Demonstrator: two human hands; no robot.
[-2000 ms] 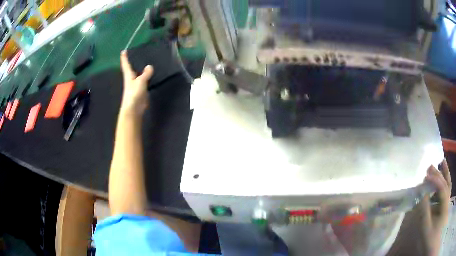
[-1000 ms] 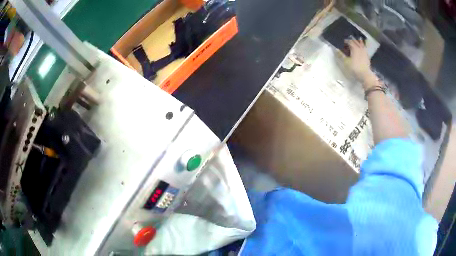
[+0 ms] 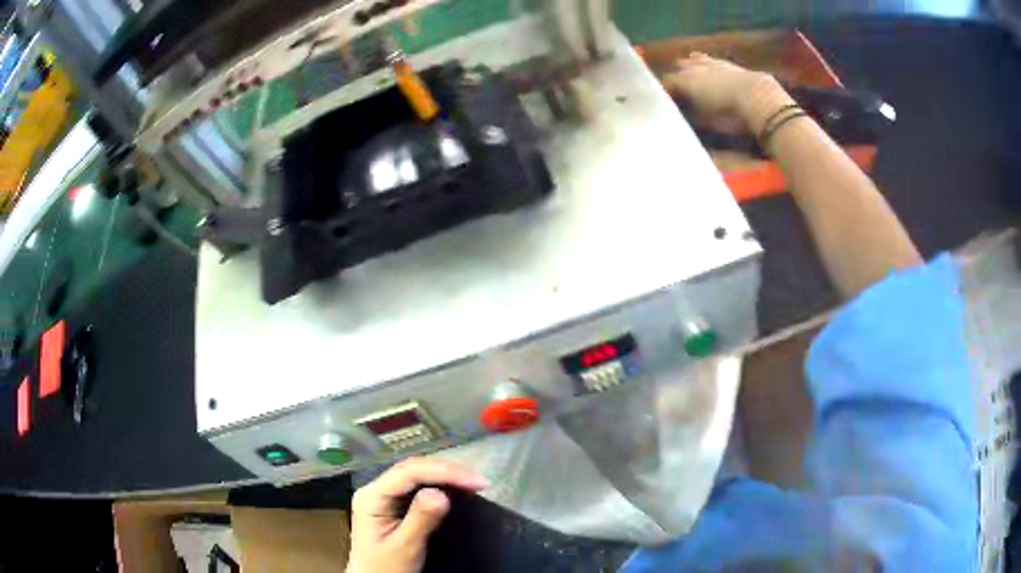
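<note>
My right hand (image 3: pixel 722 92) reaches into the orange tray (image 3: pixel 752 179) right of the press machine, among small black parts (image 3: pixel 829 110). Its fingertips are hard to make out, so I cannot tell whether it grips a part. My left hand (image 3: pixel 405 513) is below the machine's front panel, thumb and forefinger apart, with nothing seen in it. The black fixture (image 3: pixel 448 199) stands on the white machine base (image 3: pixel 448 308). A glossy black surface (image 3: pixel 409 165) shows in its recess, partly below an orange-yellow piece (image 3: pixel 415 90).
The front panel has two green buttons (image 3: pixel 699 339), a red mushroom button (image 3: pixel 509 410) and red-digit displays (image 3: pixel 598 354). A clear plastic sheet (image 3: pixel 627 448) hangs below it. Orange-red pieces (image 3: pixel 52 358) lie at the left. An open carton (image 3: pixel 263 537) is at lower left.
The view has swung back left to the machine. My right hand has gone from a black piece on the printed sheet to the orange tray. My left hand has come into view.
</note>
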